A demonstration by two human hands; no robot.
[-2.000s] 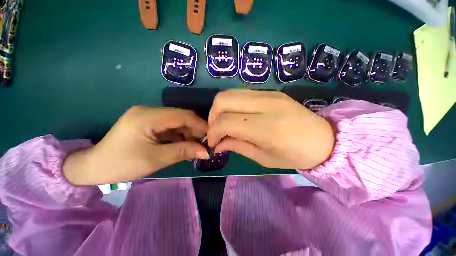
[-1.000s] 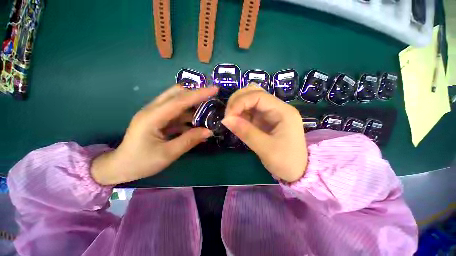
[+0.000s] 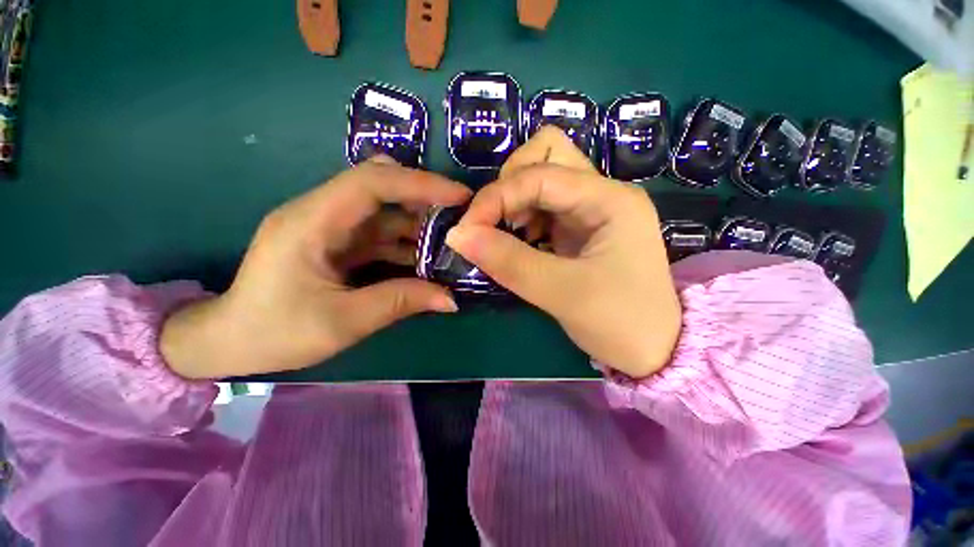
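My left hand holds a smartwatch by its edges between thumb and fingers, above the black pad, dark glossy side up. My right hand is over the watch, its thumb and index finger pinched together at the watch's surface. Whether something thin is between those fingertips cannot be told. The watch's right part is hidden behind the right hand. A row of watch heads lies beyond the hands, backs up, each with a white barcode label.
More watch heads lie on the bench pad by the right sleeve. Orange-brown straps lie at the far side of the green mat. Yellow paper is at right, a white tray at the top right corner, a patterned pouch at far left.
Two seconds ago both hands worked on the watch near the bench's front edge; it is now held farther forward, over the pad. Since one second ago the right fingertips have moved slightly left over it.
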